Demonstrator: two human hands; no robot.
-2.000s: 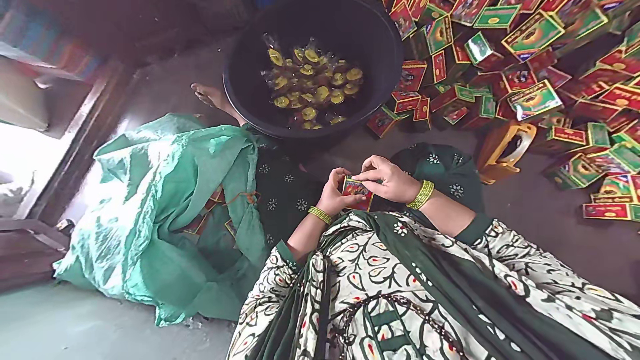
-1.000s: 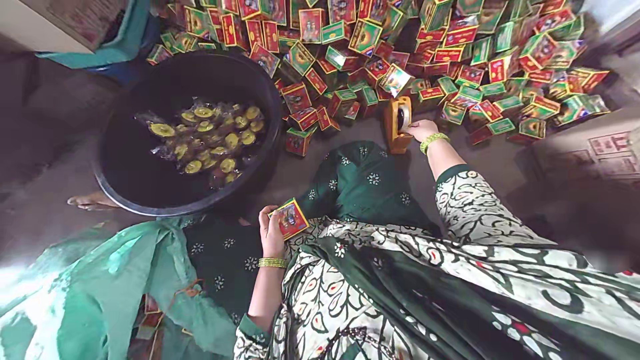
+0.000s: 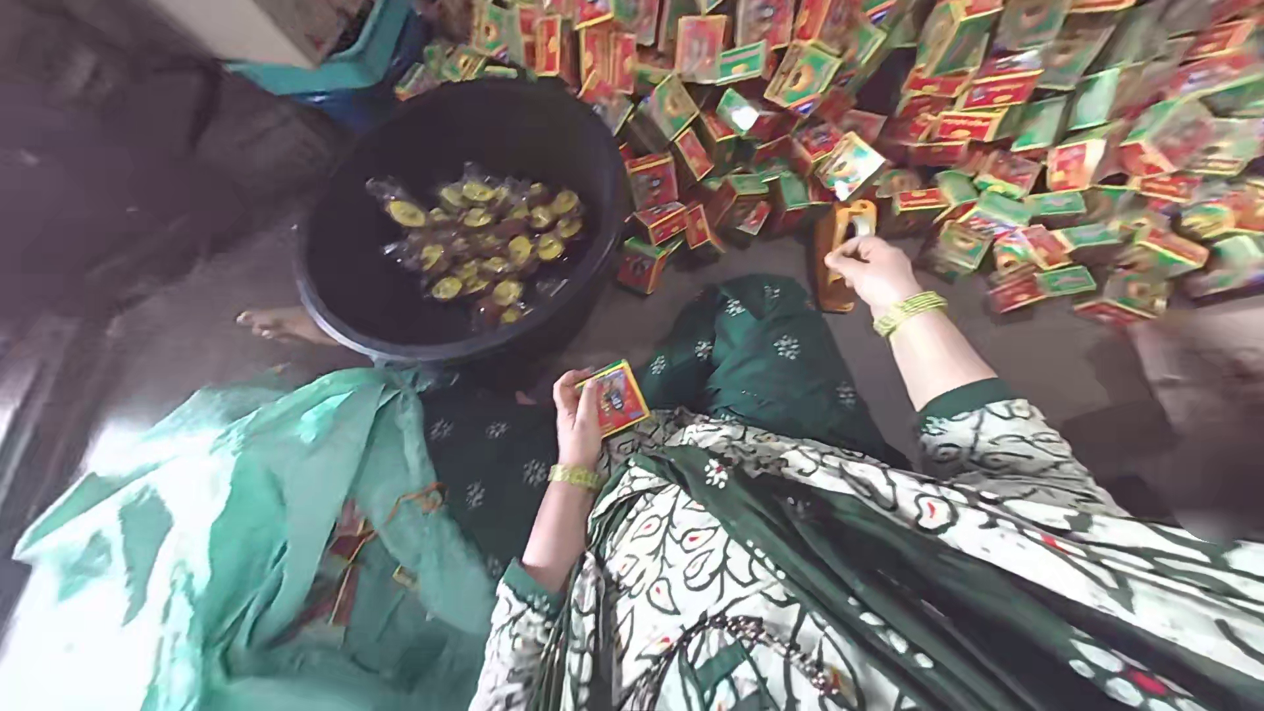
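My left hand (image 3: 581, 420) holds a small red, yellow and green printed carton (image 3: 616, 399) above my lap. My right hand (image 3: 874, 269) reaches forward to an orange tape dispenser (image 3: 830, 292) on the floor, its fingertips at the dispenser's upper part; whether they grip tape cannot be seen. To the left stands a black plastic tub (image 3: 341, 331) with many small clear-wrapped items with yellow round faces (image 3: 478, 217) in it. A large heap of red and green cartons (image 3: 699, 47) spreads beyond the dispenser.
A green cloth or plastic sack (image 3: 247, 464) with red pieces inside lies at the lower left. A bare foot (image 3: 286, 324) shows beside the tub. A teal crate (image 3: 326, 71) stands behind the tub at the upper left. Something blurred is at the right edge.
Two seconds ago both hands were together at the carton. My right hand has since gone out to the tape dispenser, while my left hand keeps the carton. The view has shifted.
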